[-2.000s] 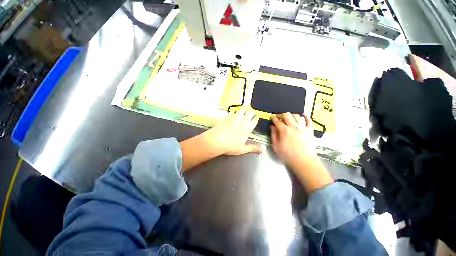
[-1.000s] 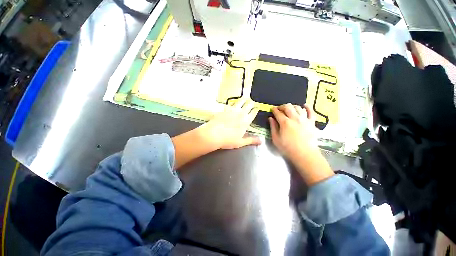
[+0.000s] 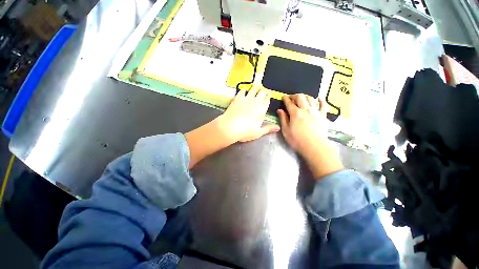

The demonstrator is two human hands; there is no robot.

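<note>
The white sewing template (image 3: 173, 70) with green and yellow taped edges lies flat on the steel table. A yellow template flap (image 3: 344, 90) with handwritten marks lies on it. Black fabric panel (image 3: 292, 75) shows through its large window, and more black shows in the slots. My left hand (image 3: 246, 116) lies on the front edge of the flap, fingers spread a little, palm down. My right hand (image 3: 303, 122) lies beside it with fingertips on the flap's front edge, over black fabric. What is under the fingers is hidden.
The white machine head (image 3: 258, 23) stands over the template behind my left hand. A metal carriage (image 3: 402, 11) is at the back right. A heap of black cut pieces (image 3: 441, 121) lies at the right. A blue tray (image 3: 39, 79) runs along the left table edge.
The camera view has shifted, so the template and hands appear higher in the picture. Both hands stay at the flap's front edge. The machine head now covers a little more of the flap's back left corner.
</note>
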